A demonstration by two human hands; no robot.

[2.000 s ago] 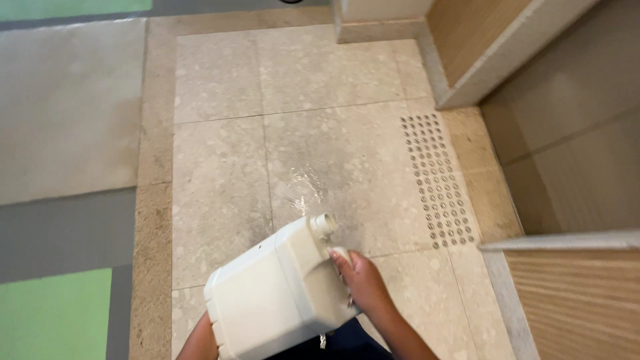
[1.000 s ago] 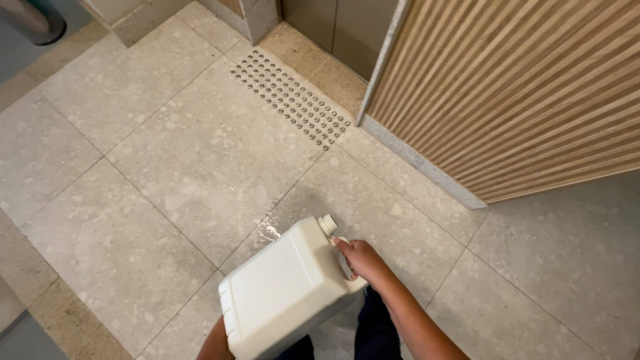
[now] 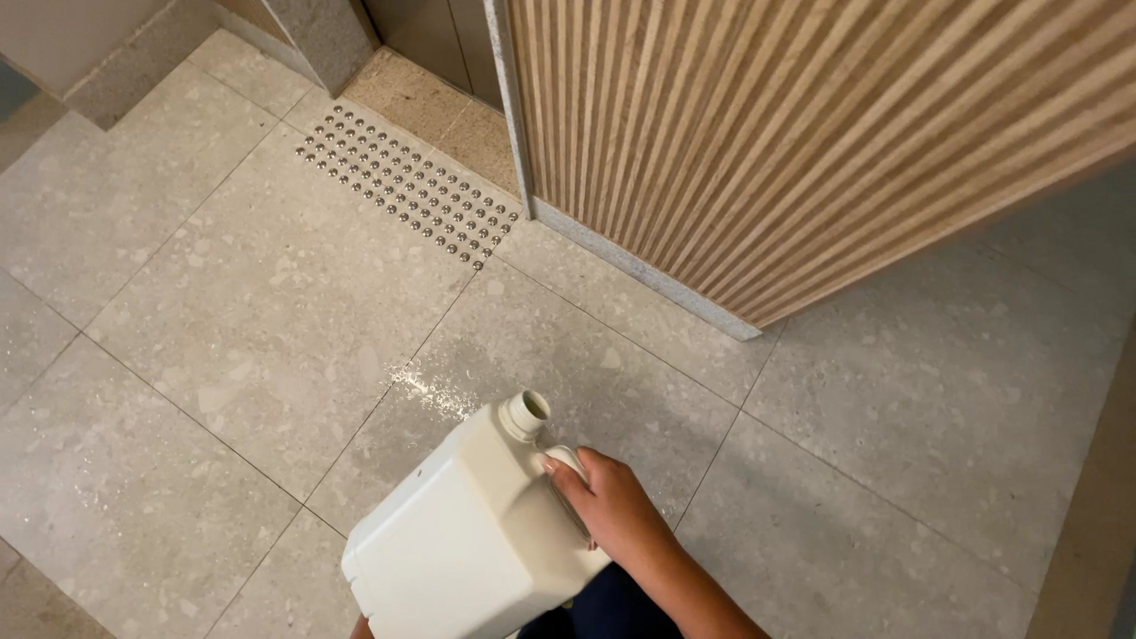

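A white plastic jerrycan is tilted in front of me, its uncapped neck pointing up and away to the right. My right hand grips its moulded handle, with the thumb on top. Of my left hand only a sliver shows at the bottom edge, against the lower left of the jerrycan; its fingers are hidden. Beyond the neck, a shiny patch glints on the speckled floor tiles. No liquid can be seen leaving the neck.
Metal tactile studs stand on the floor before a metal door. A slatted wood wall with a grey stone skirting reaches in from the upper right. A stone-based wall corner is at upper left.
The view has swung far to the right, bringing the slatted wall into full sight. The jerrycan remains in my hands, with my right hand on its handle throughout.
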